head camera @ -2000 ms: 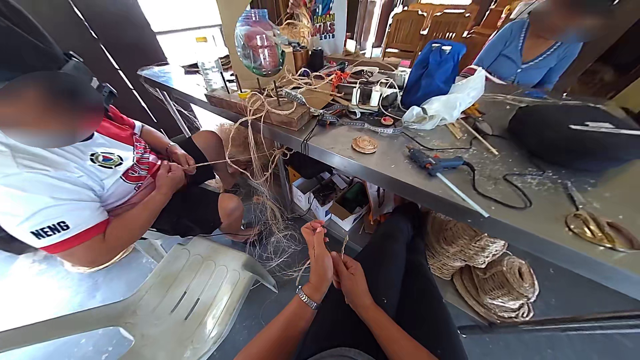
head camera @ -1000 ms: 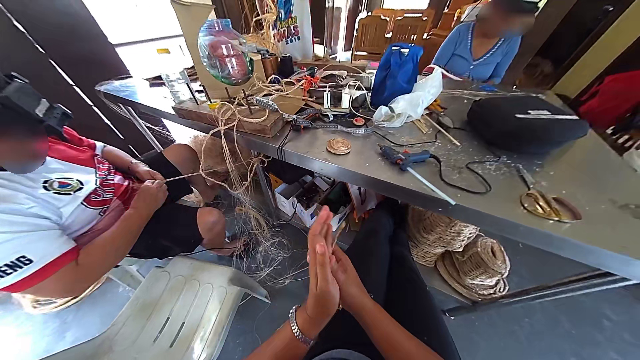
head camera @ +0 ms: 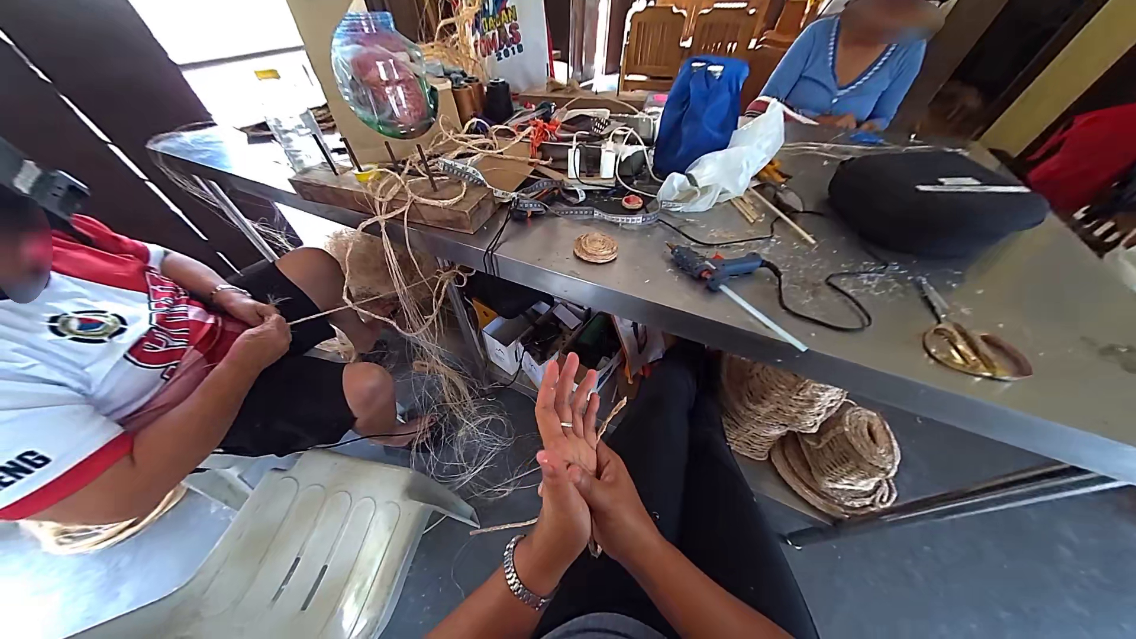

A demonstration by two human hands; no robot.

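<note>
My left hand (head camera: 568, 453), with a metal watch at its wrist and a ring, is raised over my lap with its palm turned up and fingers extended. Against its palm presses my right hand (head camera: 614, 497), its thumb lying across the base of the left palm. A strand of twisted natural fiber (head camera: 612, 415) passes between the hands; one end sticks up beside the left fingers, and a thin length (head camera: 504, 527) pokes out at the left. How firmly either hand grips the strand is hidden. A coiled fiber disc (head camera: 595, 248) lies on the metal table beyond.
The metal table (head camera: 896, 355) holds a glue gun (head camera: 717, 266), gold-handled scissors (head camera: 974, 348), a black cushion-like object (head camera: 934, 202) and a wooden block with spikes (head camera: 397, 197). Woven fiber pieces (head camera: 834, 453) sit below. A plastic chair (head camera: 293, 541) and a co-worker pulling fiber are at left; another person sits across.
The hands were apart at first, with the strand between them; then they came together palm to palm. Now the left palm is more exposed and the right hand sits lower against it.
</note>
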